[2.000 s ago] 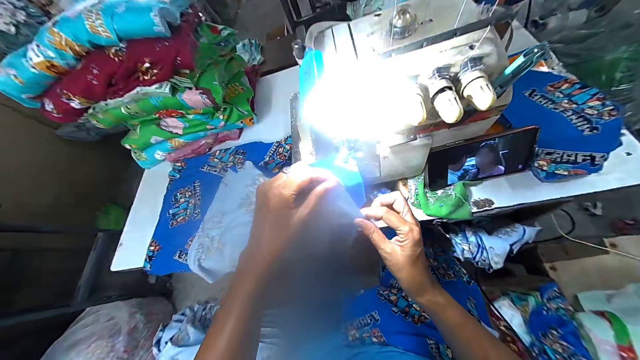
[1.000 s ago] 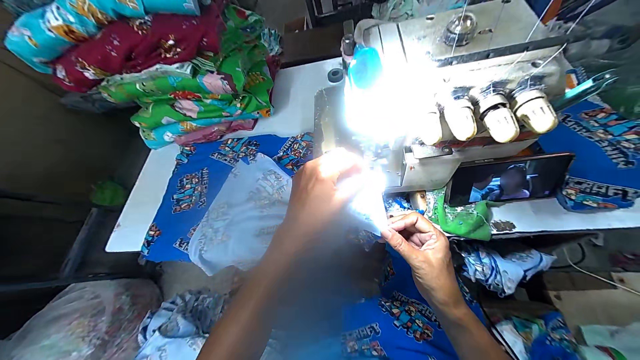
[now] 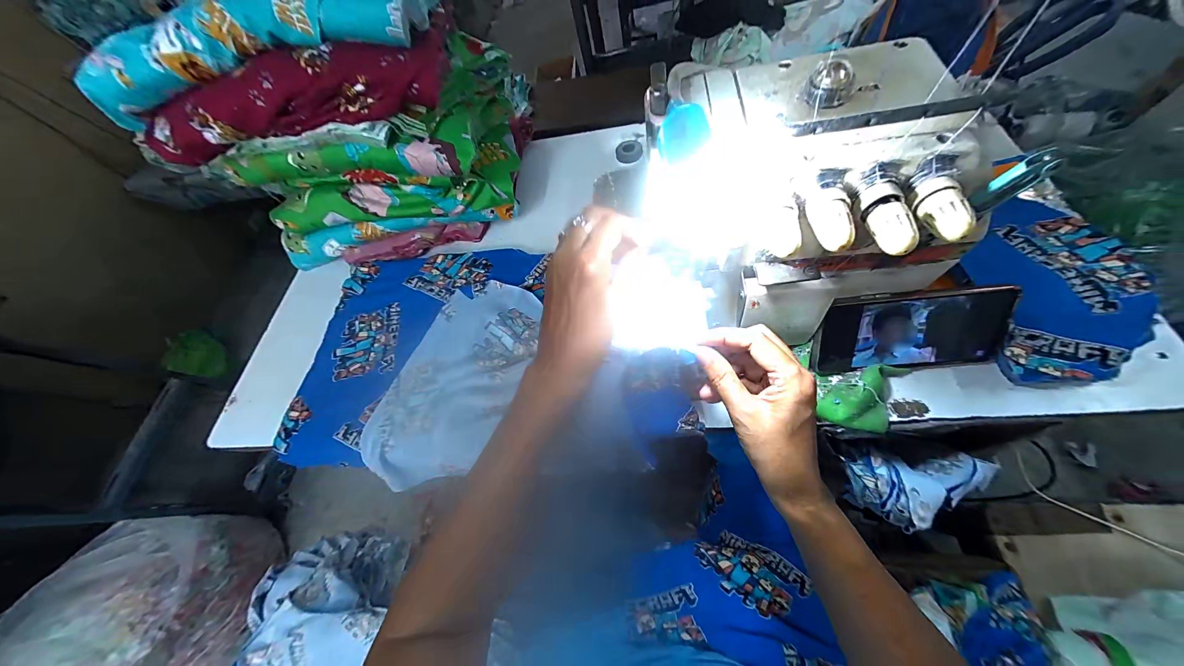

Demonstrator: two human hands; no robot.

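A sewing machine with several thread tension dials [image 3: 888, 213] stands on the white table, its bright lamp [image 3: 680, 213] washing out the needle area. Close to the left of that glare, my left hand [image 3: 592, 277] rests on fabric; its fingertips are partly lost in the light. My right hand [image 3: 763, 375] pinches an edge of fabric between thumb and fingers, just below the glare. Blue printed fabric [image 3: 666, 393] hangs between the hands, partly blurred. White printed fabric [image 3: 444, 388] lies over a blue printed piece [image 3: 370, 338] left of my left forearm.
Folded printed fabrics [image 3: 370, 139] are stacked at the back left. A phone [image 3: 916, 328] leans against the machine, beside a green cloth [image 3: 851, 398]. More blue fabric [image 3: 1073, 287] lies at the right. Below are a clear plastic bag [image 3: 148, 583] and cloths [image 3: 324, 592] at the left.
Both hands remain near the lamp's glare. The light-coloured piece between them, seen earlier, is now hidden by glare, and blue fabric shows below it. The view has shifted slightly.
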